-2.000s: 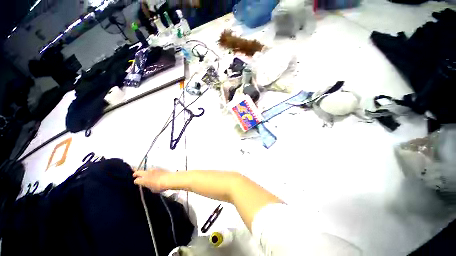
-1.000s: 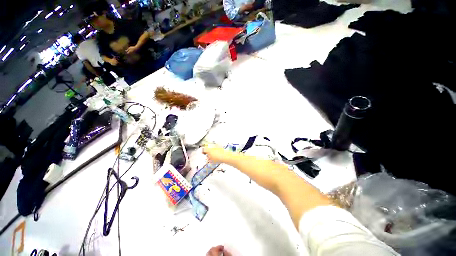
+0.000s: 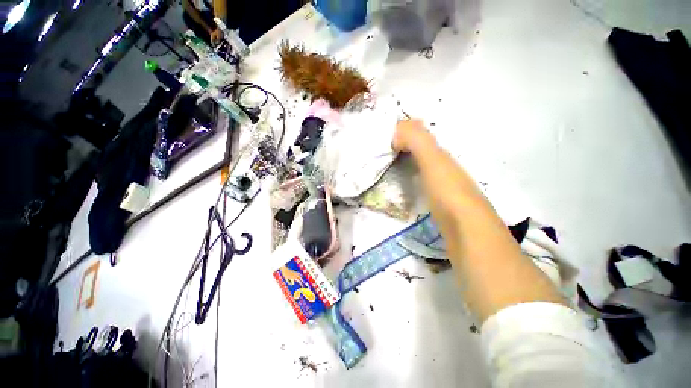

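Note:
My right hand [image 3: 410, 136] is at the right edge of a white crumpled cloth or bag [image 3: 364, 151], with its fingers closed on that edge; the fingertips are partly hidden. A basket with a pinkish rim [image 3: 334, 227] lies left of and below it, holding a dark item [image 3: 315, 226]. A red, blue and yellow printed packet [image 3: 304, 288] lies at the basket's lower end. A blue patterned strip [image 3: 379, 256] bends beside the packet, and my forearm crosses over its upper end. My left hand is out of the picture.
An orange-brown feather duster [image 3: 322, 74] lies behind the cloth. A black hanger [image 3: 216, 265] and cords lie left. Dark straps [image 3: 633, 333] and dark garments [image 3: 659, 91] are at right. A grey-white bag [image 3: 413, 23] stands at the back. Another person's arm shows at top left.
My right hand has moved from near the basket and blue strip, away from me, to the white cloth's right edge. Something pink now shows beside the cloth. The hand at the bottom edge has left view.

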